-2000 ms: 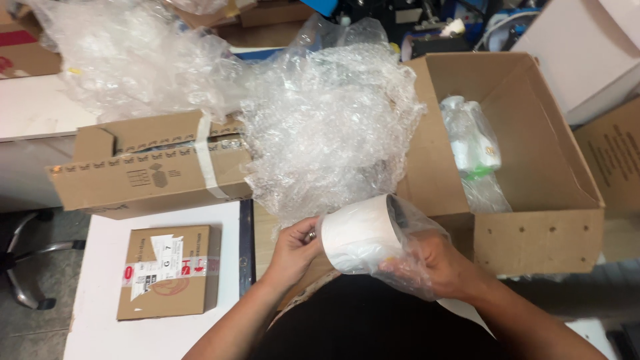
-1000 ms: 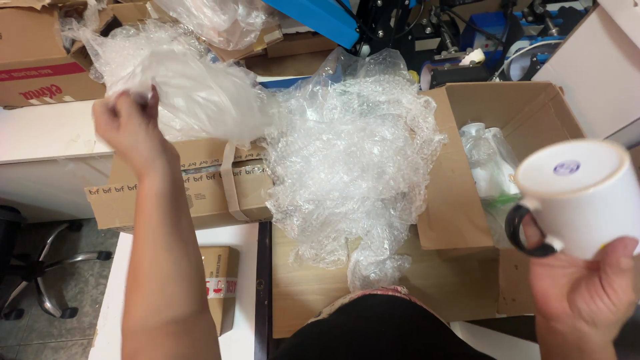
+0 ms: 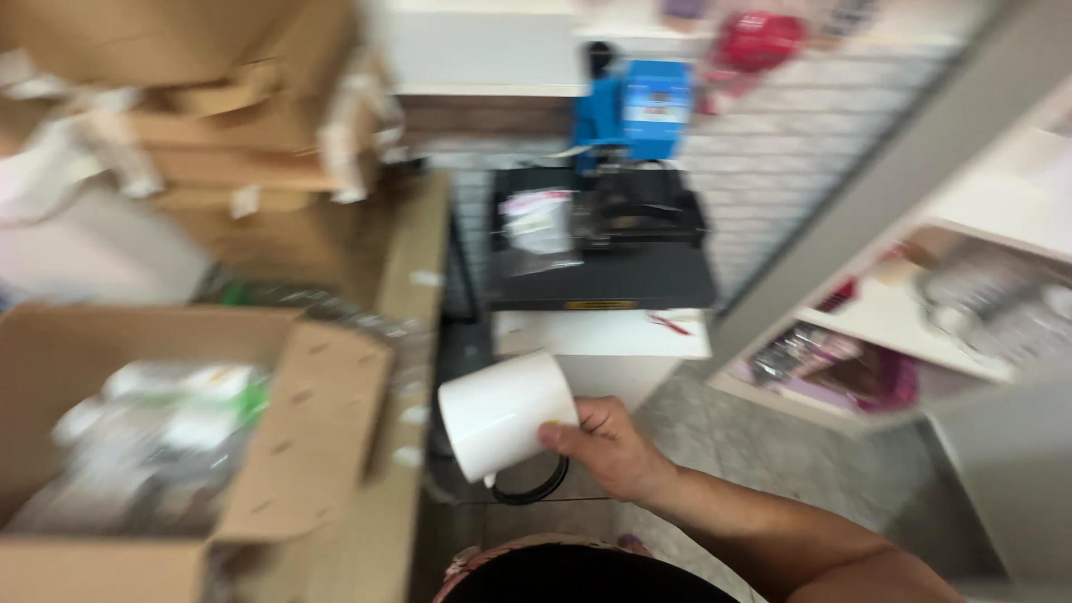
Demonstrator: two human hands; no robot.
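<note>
A white mug (image 3: 507, 416) with a black handle lies tilted in my right hand (image 3: 610, 448), whose thumb and fingers grip it by one end. The handle hangs on the underside, toward my body. It is held over the floor, just right of a wooden table edge. My left hand is out of the picture. To the left, an open cardboard box (image 3: 289, 435) holds white items in clear plastic (image 3: 159, 435) with a green patch.
A blue and black press machine (image 3: 603, 243) stands ahead on a white cabinet (image 3: 603, 332), a plastic packet on it. Cardboard boxes (image 3: 243, 159) are stacked at the upper left. White shelves (image 3: 904, 335) with wrapped goods stand at the right, beyond a grey post (image 3: 863, 142).
The view has swung far to the right. The clear wrap around the mug came off between the first two frames. My left hand, earlier over the bubble wrap, has left the view.
</note>
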